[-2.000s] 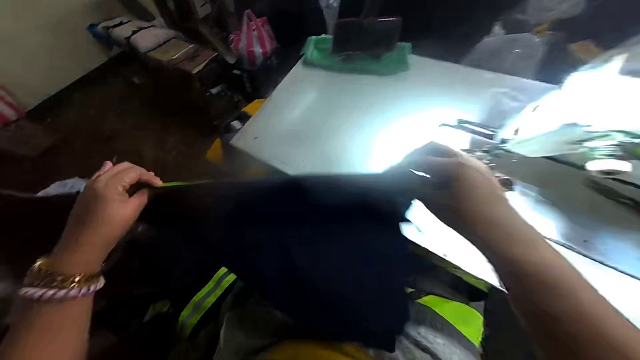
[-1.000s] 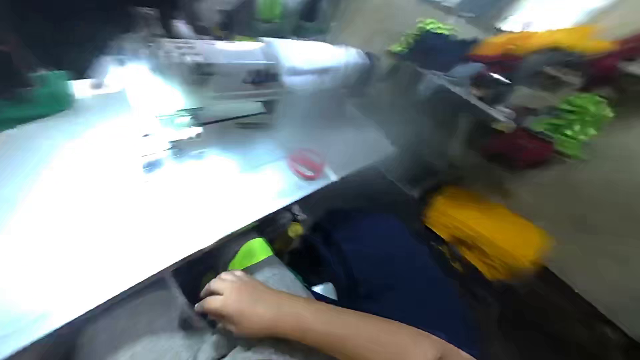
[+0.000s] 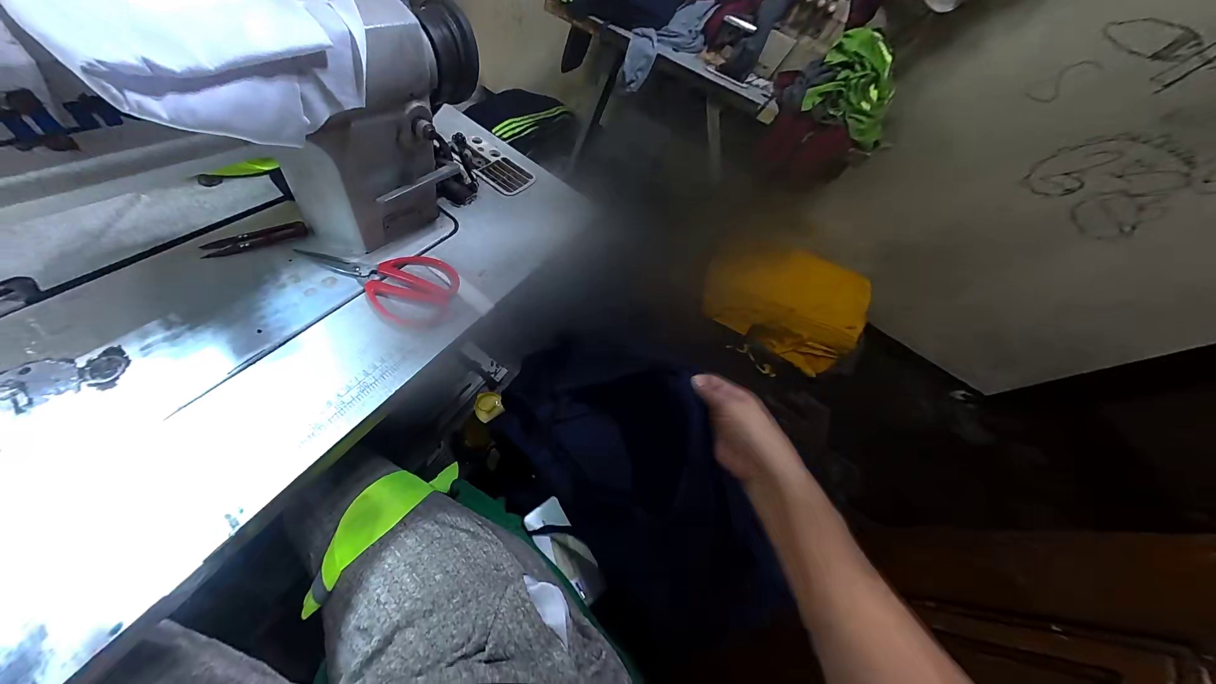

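My right hand [image 3: 750,432] is shut on the edge of a dark navy cloth [image 3: 627,456], which hangs down to the right of my lap, beside the table's edge. My left hand is out of view. A sewing machine [image 3: 356,171] stands on the pale table [image 3: 313,380], with white fabric [image 3: 218,66] draped over its arm. Red-handled scissors [image 3: 410,288] and dark thread snips [image 3: 255,238] lie on the table near its base. A bright yellow-green strip [image 3: 370,518] lies across my grey-clad leg [image 3: 465,589].
A folded yellow-orange cloth [image 3: 793,309] lies low beyond the navy cloth. At the back, a second table [image 3: 665,57] holds heaped garments, with green fabric [image 3: 850,85] hanging from its end. A marked wall [image 3: 1045,190] rises on the right. Wooden furniture [image 3: 1064,579] is at the lower right.
The view has swung far to the right. Two seconds ago both hands held the dark cloth up by its top edge; now it hangs low at the right, held by my right hand.
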